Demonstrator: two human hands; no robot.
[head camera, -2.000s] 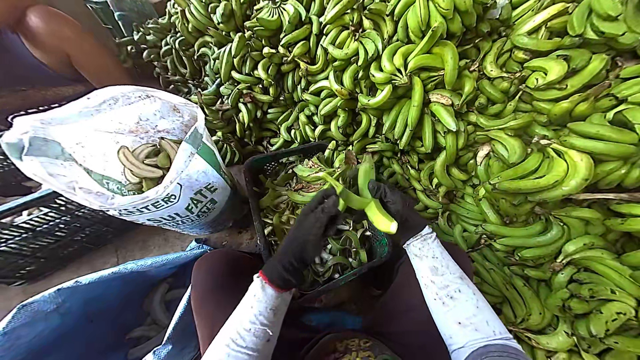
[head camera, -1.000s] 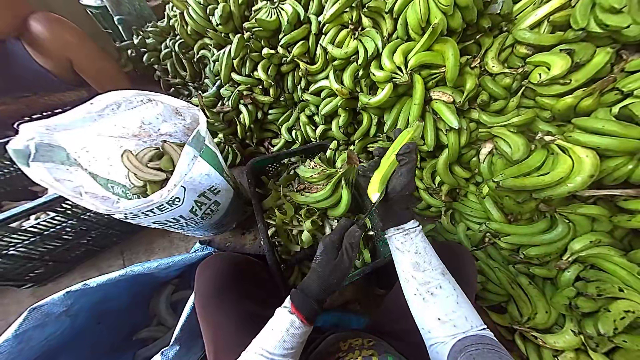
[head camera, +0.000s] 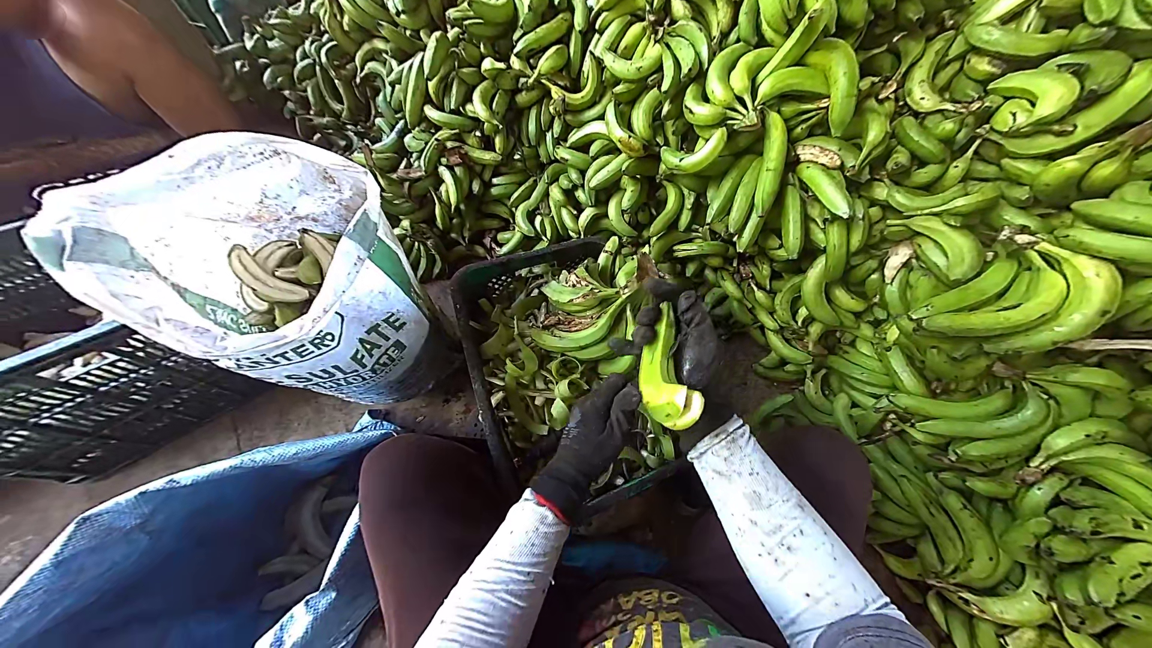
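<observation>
My right hand (head camera: 697, 346), in a dark glove, holds a green plantain (head camera: 661, 378) above the crate. The plantain's near end shows a pale cut face. My left hand (head camera: 592, 441), also gloved, is at the plantain's lower left side; whether it grips anything is not plain. Below both hands is a black plastic crate (head camera: 482, 382) with curled green peels (head camera: 522, 387) and a bunch of green plantains (head camera: 585, 333) in it.
A large heap of green plantains (head camera: 972, 306) lies ahead and to the right. At left stand a white woven sack (head camera: 360, 360) with peeled plantains (head camera: 270, 274), black crates (head camera: 117, 405) and a blue tarp (head camera: 198, 540). A person's bare limb (head camera: 135, 63) shows at upper left.
The plantain in my right hand has come down from its raised position, and its cut end now points toward me. My left hand has moved up beside it.
</observation>
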